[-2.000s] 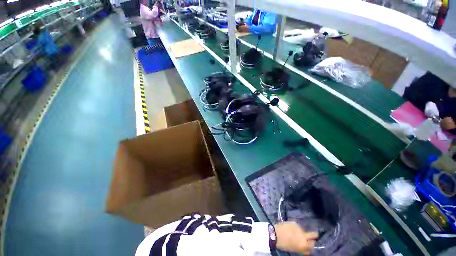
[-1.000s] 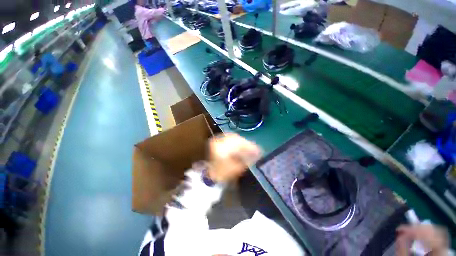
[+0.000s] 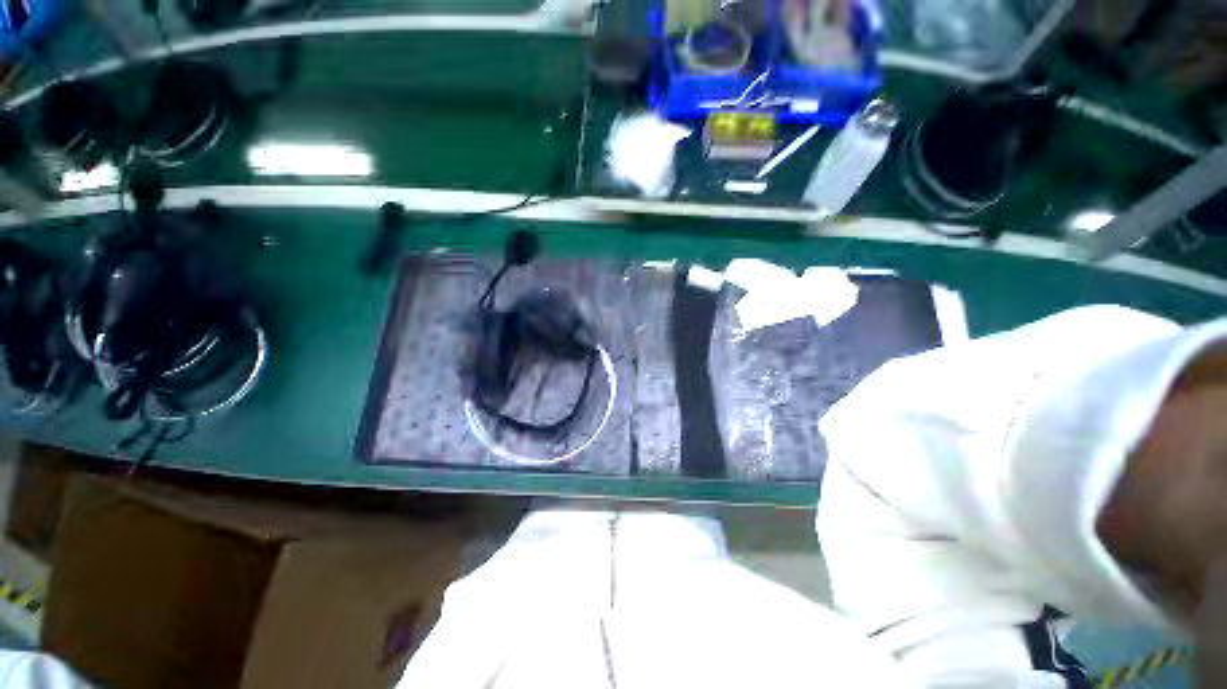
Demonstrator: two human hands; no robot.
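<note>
A black headset (image 3: pixel 532 364) with a silver hoop lies on the left half of the dark grey work mat (image 3: pixel 431 289). Its boom microphone points away from me, with the foam tip (image 3: pixel 521 248) past the mat's far edge. Crumpled white tissues (image 3: pixel 791 295) lie on the mat's right half. My right arm in a white sleeve reaches over the mat's right end. My right hand (image 3: pixel 1177 491) is dark, blurred and cut off by the right edge; its fingers do not show. My left hand is out of the picture. Neither hand touches the headset.
Several headsets (image 3: pixel 155 316) are piled on the bench at left. More stand beyond the raised strip (image 3: pixel 471 205), one (image 3: pixel 962 151) at right. Blue bin (image 3: pixel 834 92), yellow box (image 3: pixel 740 135) and white bottle (image 3: pixel 852 159) lie beyond the mat. Cardboard carton (image 3: pixel 337 606) is below left.
The view has swung right and down onto the mat. My left hand, blurred over the carton's edge before, has left the picture. My right arm now extends to the right edge. The headset remains on the mat.
</note>
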